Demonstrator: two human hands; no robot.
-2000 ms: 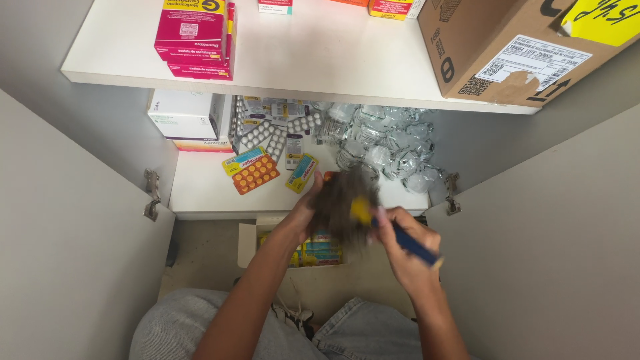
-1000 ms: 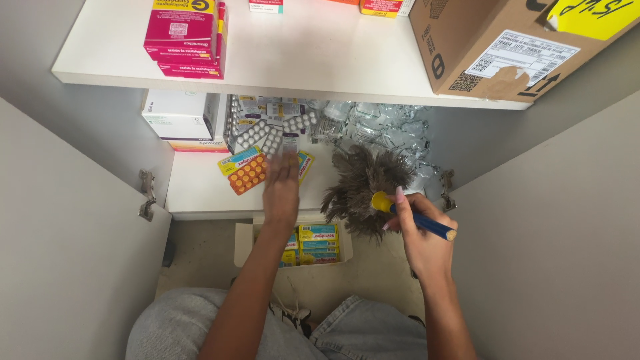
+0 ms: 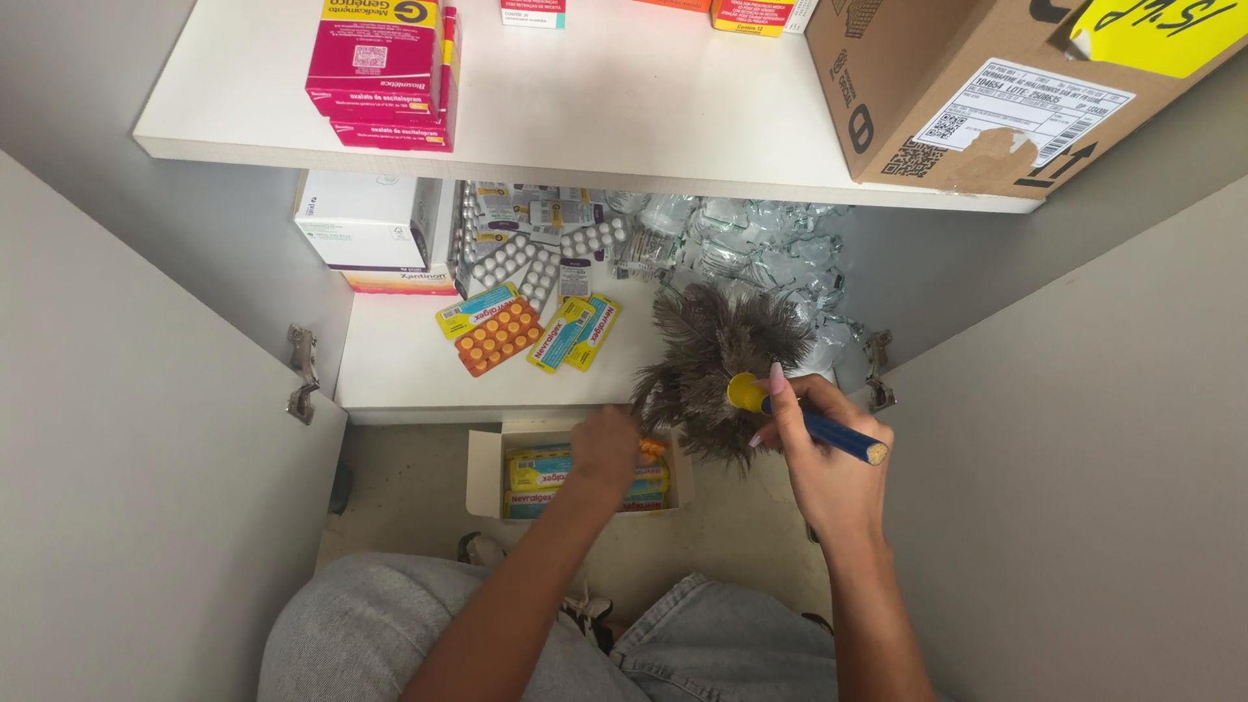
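My right hand (image 3: 824, 439) grips the blue handle of a feather duster (image 3: 731, 370), whose grey-brown feathers overhang the lower shelf's front edge. Over an open carton (image 3: 486, 473) of yellow-and-blue blister packs, my left hand (image 3: 606, 448) is bent down, with an orange blister pack (image 3: 651, 449) at its fingers; its grip is partly hidden. On the lower shelf lie an orange tablet blister (image 3: 499, 336) and yellow-and-blue blister packs (image 3: 575, 331). Behind them are silver blister strips (image 3: 531, 263) and a heap of clear plastic-wrapped items (image 3: 741, 244).
The upper shelf (image 3: 634, 127) juts out above, bearing magenta medicine boxes (image 3: 375, 68) and a large cardboard box (image 3: 936, 88). White boxes (image 3: 370, 219) stand at the lower shelf's left. Cabinet doors (image 3: 146, 439) with metal hinges flank both my arms.
My left hand has moved from the blister packs on the lower shelf down to the open carton. Two seconds ago both hands were together at the duster; my right hand still holds it.
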